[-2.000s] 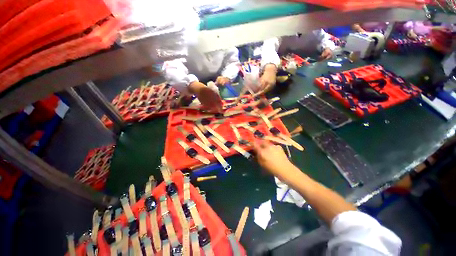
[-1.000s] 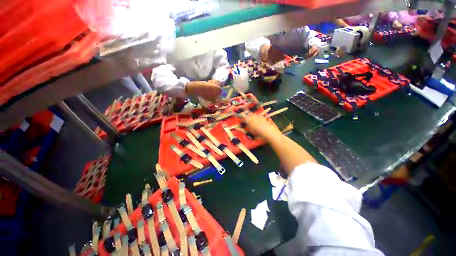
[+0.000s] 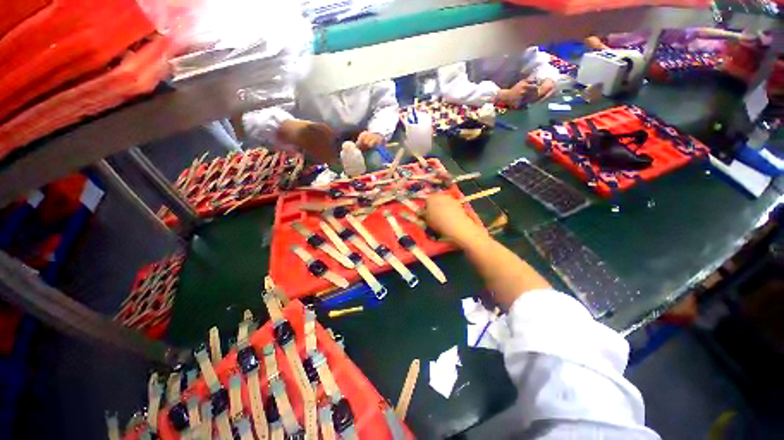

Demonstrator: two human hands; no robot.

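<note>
A red watch tray (image 3: 288,249) lies in the middle of the bench, with several pale-strapped watches across it. My right hand (image 3: 446,216) reaches over the tray's right part, its fingers at a watch strap there. Whether the fingers grip it cannot be told. A watch (image 3: 407,242) lies just left of my hand. My left hand is not in view. A second red tray (image 3: 352,369) with upright-standing straps is close in front at the lower left.
White paper pieces (image 3: 444,371), a yellow-handled tool (image 3: 346,311) and blue sticks (image 3: 348,296) lie near. Dark parts trays (image 3: 543,186) and another red tray (image 3: 623,176) are at right. Co-workers' hands work across the bench. An overhead shelf (image 3: 413,53) crosses the top.
My right hand has moved back and slightly left over the tray since the earliest frame. Watches at the tray's right side have shifted. A co-worker's hand has moved left.
</note>
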